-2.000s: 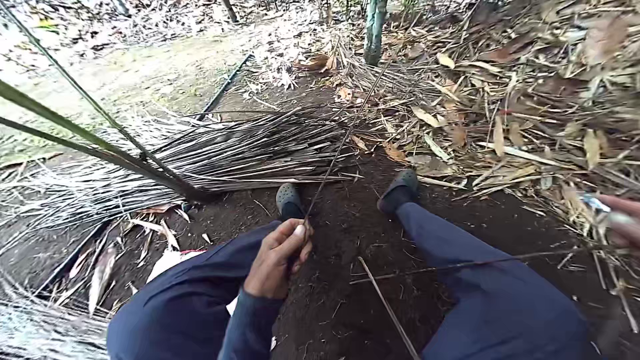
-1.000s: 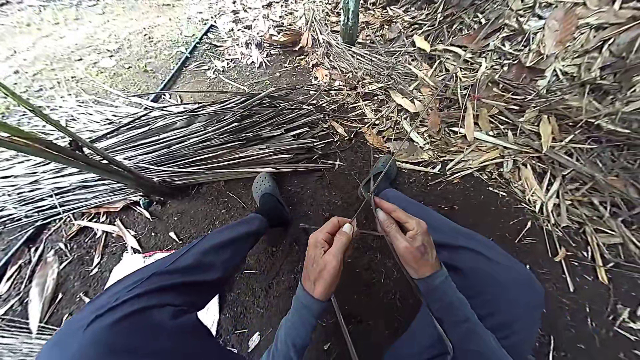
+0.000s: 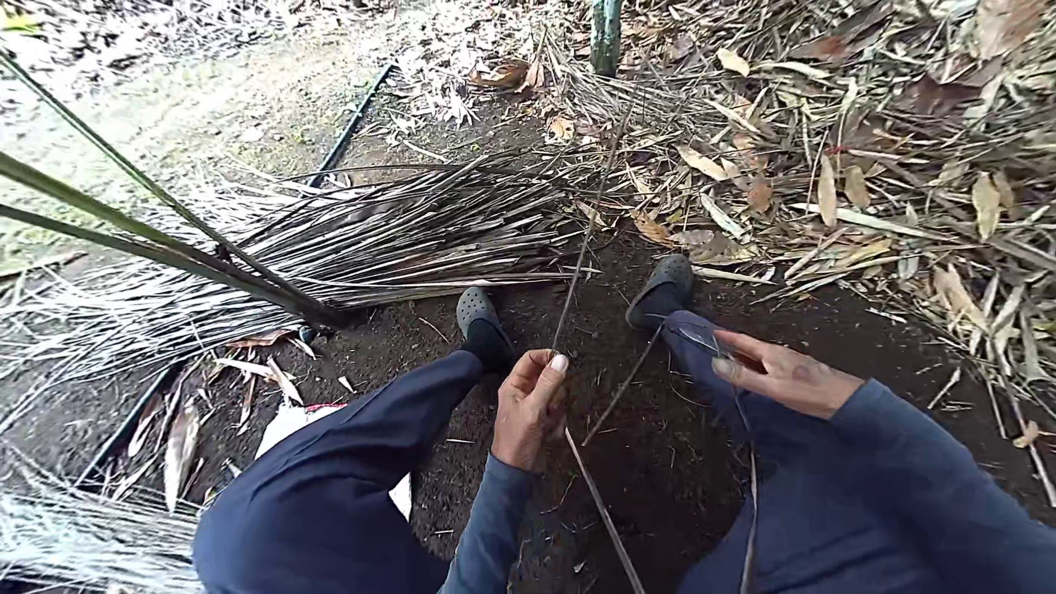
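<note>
My left hand [image 3: 530, 408] pinches a thin dried plant strip [image 3: 580, 262] between thumb and fingertips above the soil; the strip rises away from the hand. Another dried strip [image 3: 605, 520] runs down from beside this hand. My right hand [image 3: 784, 373], near my right knee, is closed on a narrow strip [image 3: 752, 495] that hangs down over my trouser leg. A small greyish piece [image 3: 697, 337] shows at its fingertips, too blurred to name. A short dark stem [image 3: 623, 388] slants between the two hands.
A pile of dried narrow leaves [image 3: 396, 239] lies beyond my left clog [image 3: 477, 309]. Green stalks [image 3: 157, 239] rise at the left, near a dark hose [image 3: 351, 128]. Leaf litter [image 3: 866, 190] covers the ground at right; a post [image 3: 605, 37] stands beyond.
My hands were close together over the strips one second ago; now they are apart, the right one further to the right. Two seconds ago the right hand was at the right edge of view.
</note>
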